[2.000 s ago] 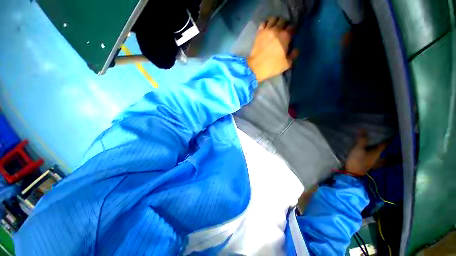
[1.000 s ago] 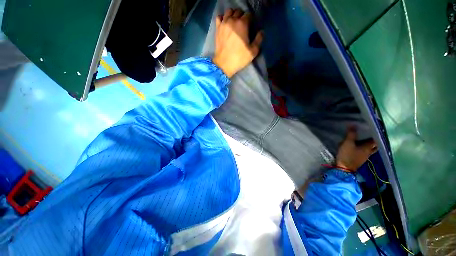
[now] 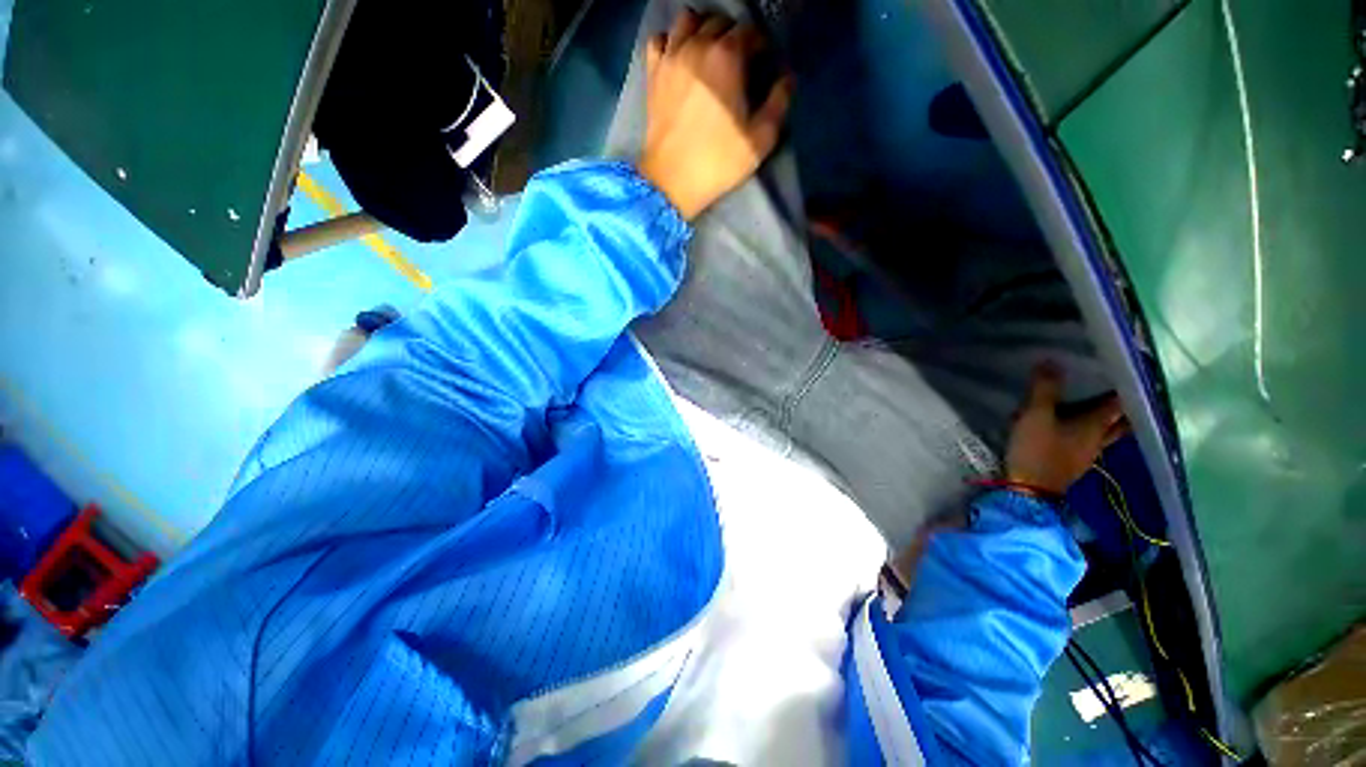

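Observation:
My left hand [image 3: 704, 113] lies on the knee of my grey trousers [image 3: 734, 277], near the top edge, with the thumb apart from the fingers. No object shows in it. My right hand [image 3: 1056, 435] is lower right on the other thigh, beside the bench edge and partly in shadow. Its thumb and fingers are apart and nothing shows in it. The green bench top [image 3: 1198, 210] is at the right. A thin pale wire piece [image 3: 1251, 210] lies on it.
A green side table [image 3: 150, 128] is at upper left, with a dark item bearing a white label [image 3: 483, 132] beside it. A red stool-like object [image 3: 87, 577] stands on the blue floor. Black and yellow cables [image 3: 1146, 599] hang below the bench. A brown wrapped item [image 3: 1318, 719] is at lower right.
The view has shifted, so the bench top shows more and the side table sits further left. Both hands stay on the legs. A small dark and pale shape has appeared on the floor behind the left sleeve.

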